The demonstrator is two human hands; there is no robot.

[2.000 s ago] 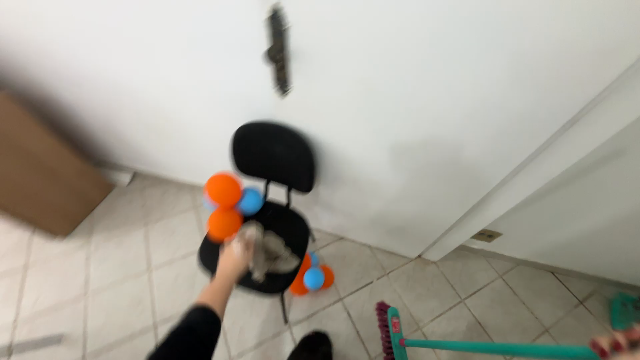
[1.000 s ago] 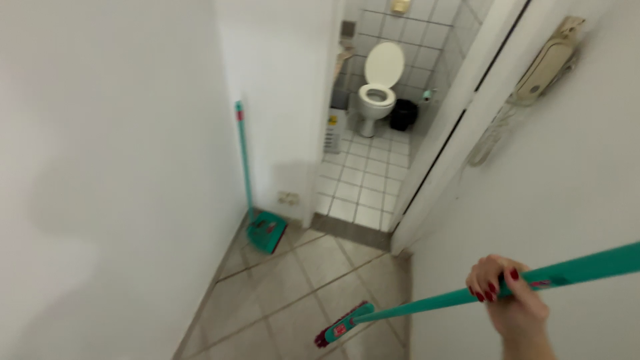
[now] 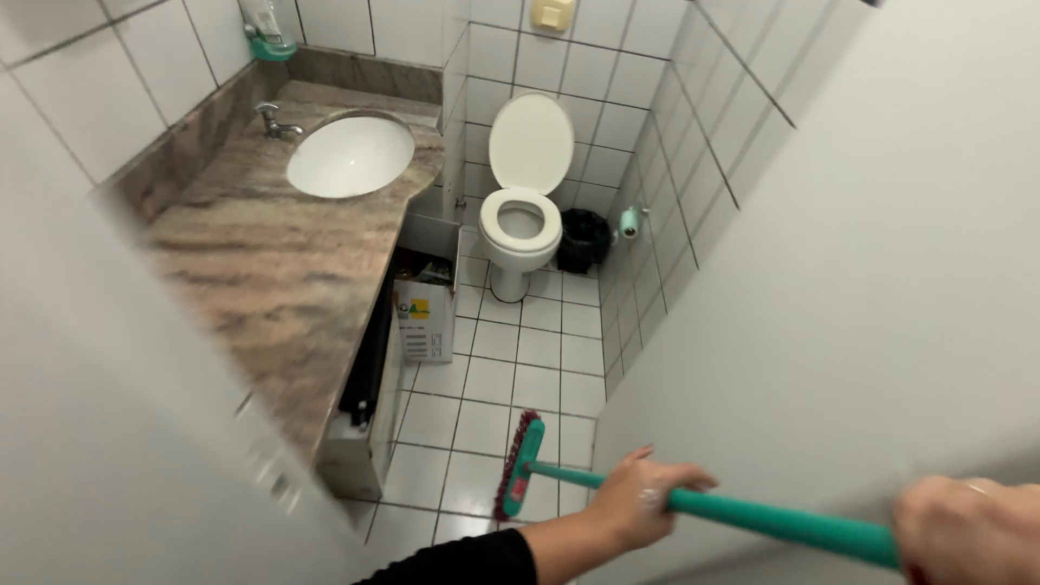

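Note:
A green broom (image 3: pixel 524 467) with dark red bristles is low over the white floor tiles inside a small bathroom; whether the bristles touch the floor cannot be told. Its green handle (image 3: pixel 780 520) runs to the lower right. Around the handle's lower part is my left hand (image 3: pixel 642 500), below a black sleeve, with some fingers extended. My right hand (image 3: pixel 967 528), blurred at the right edge, grips the handle's upper end.
A stone counter (image 3: pixel 268 276) with a white sink (image 3: pixel 353 158) lines the left side, boxes (image 3: pixel 426 325) beneath it. At the back stand a toilet (image 3: pixel 520 223) and a black bin (image 3: pixel 583 240). A white door (image 3: pixel 812 309) borders the right.
The view has moved from the room with the chair, through the doorway, into the bathroom. The broom is now over the bathroom tiles, and both hands are on its handle.

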